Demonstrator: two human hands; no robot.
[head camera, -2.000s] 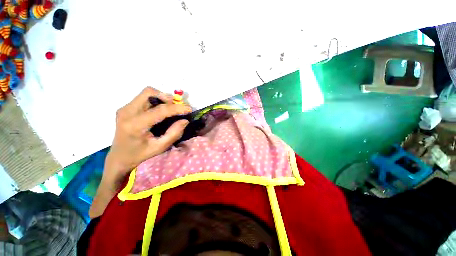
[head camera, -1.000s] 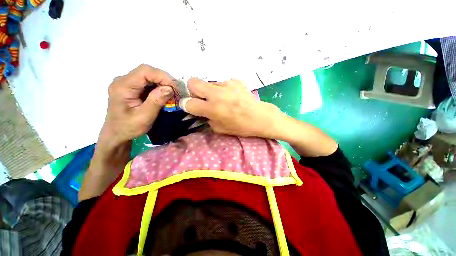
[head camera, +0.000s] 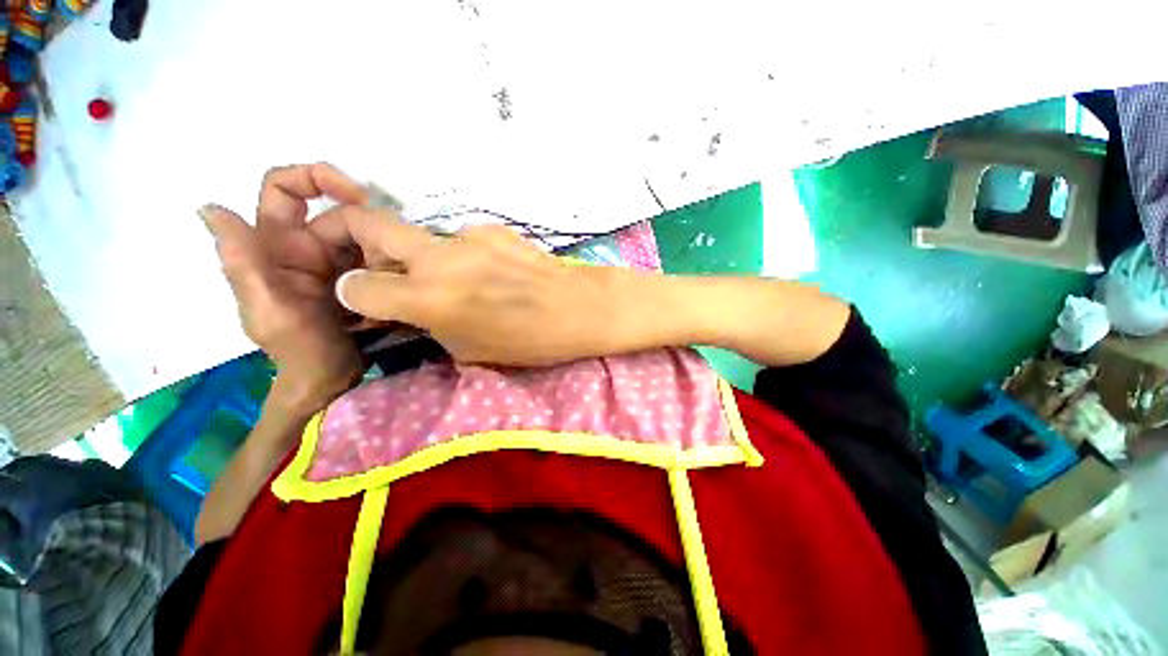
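My left hand (head camera: 292, 276) is at the table's near edge with its thumb and index finger spread; its other fingers are partly behind my right hand. My right hand (head camera: 448, 288) reaches across to it, fingers bent close to the left palm, with a pale band on a finger. A black penguin toy (head camera: 407, 355) shows only as a dark patch below the hands; its striped hat is hidden. Dark thread (head camera: 512, 226) runs in a loose line from near the right fingers over the table edge. No needle can be made out.
Striped hats (head camera: 23, 77) lie at the table's far left, near a red pompom (head camera: 100, 110) and a small black piece (head camera: 128, 18). The pink dotted apron (head camera: 512, 408) covers my lap. A beige stool (head camera: 1018, 199) and a blue stool (head camera: 1005, 449) stand on the green floor.
My right hand came in, then moved left across to my left hand. The left thumb has spread outward. The striped hat seen between the hands a second ago is now hidden, and dark thread shows.
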